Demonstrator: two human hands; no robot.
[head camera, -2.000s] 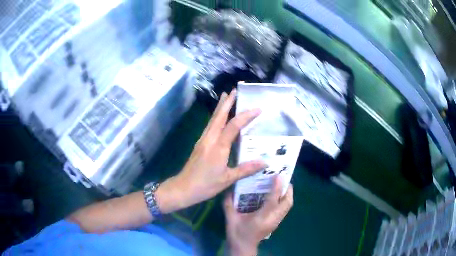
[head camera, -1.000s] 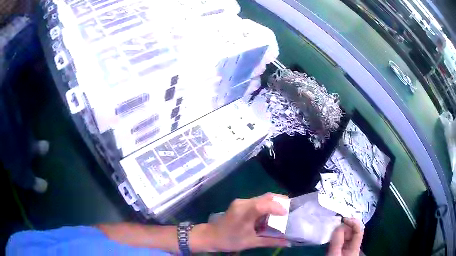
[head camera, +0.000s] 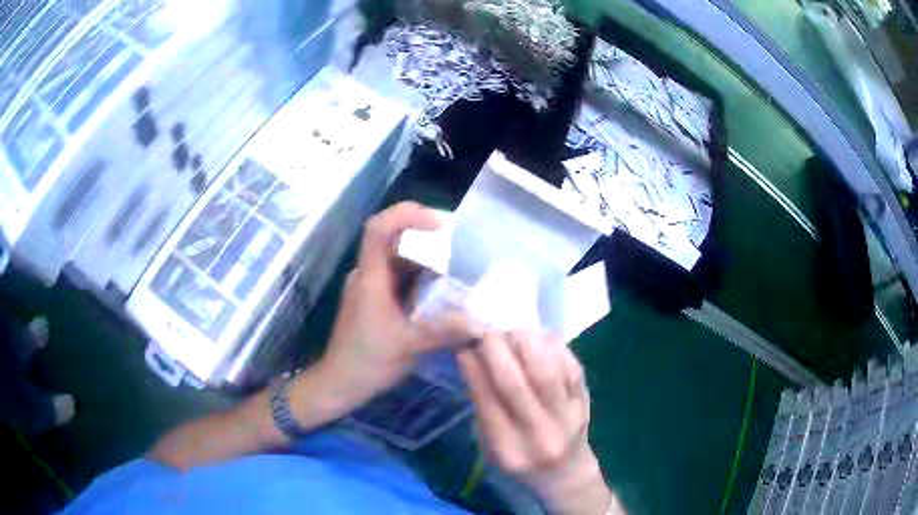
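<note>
An open white retail carton (head camera: 518, 226) is held in front of me, its open end up and its white flaps spread. A pale lump shows inside the opening, its detail blurred. My left hand (head camera: 377, 292) grips the carton's left side, thumb at the near edge. My right hand (head camera: 528, 402) has its fingers at the near edge of the opening; whether they pinch a flap or something else I cannot tell. The carton's dark printed panel (head camera: 413, 407) shows below my hands.
A large stack of white cartons (head camera: 252, 221) stands at left. White looped pieces (head camera: 453, 65) heap at the back. Flat white slips (head camera: 644, 151) lie in a black tray right of them. A carton row (head camera: 840, 453) stands at lower right. A pale rail curves at upper right.
The view has swung, so stack and trays sit further left and higher. The carton now faces me with flaps spread wide; my right hand has moved from its far side to its near edge.
</note>
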